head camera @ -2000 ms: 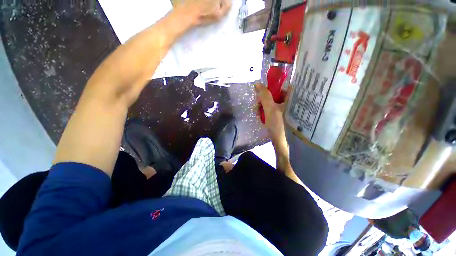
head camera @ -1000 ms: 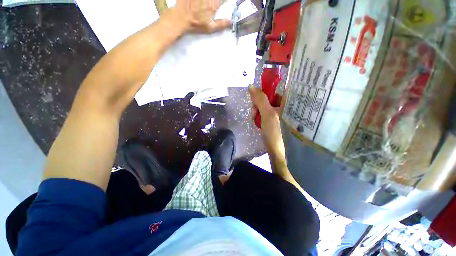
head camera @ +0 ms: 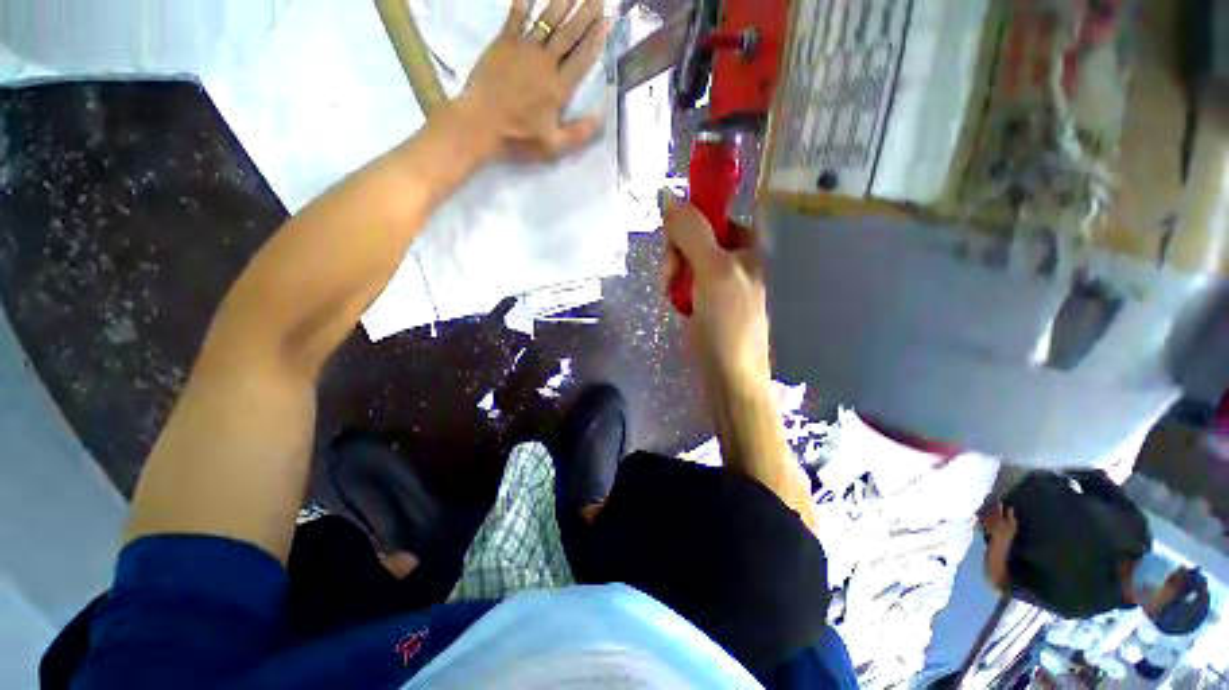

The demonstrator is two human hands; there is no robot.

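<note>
The white fabric lay [head camera: 499, 243] lies on the dark table at the top of the view. My left hand [head camera: 532, 88] lies spread on the lay, palm down, fingers apart, with a ring on one finger. My right hand [head camera: 701, 256] is closed around the red handle [head camera: 716, 178] of the straight knife cutting machine [head camera: 930, 270]. The grey motor body fills the upper right. The blade is hard to make out beside the lay's right edge. A narrow yellow-brown strip [head camera: 411, 54] lies on the lay left of my left hand.
The dark table [head camera: 121, 229] carries small white specks. White offcuts [head camera: 553, 305] lie at the lay's near edge. White cloth [head camera: 883, 526] is heaped at lower right. Another person's dark-haired head [head camera: 1078, 539] shows at lower right. My shoes and knees are below.
My left hand has opened from a curled pose and now lies flat. The motor body appears higher and more of the cloth heap shows. More of the yellow-brown strip is visible.
</note>
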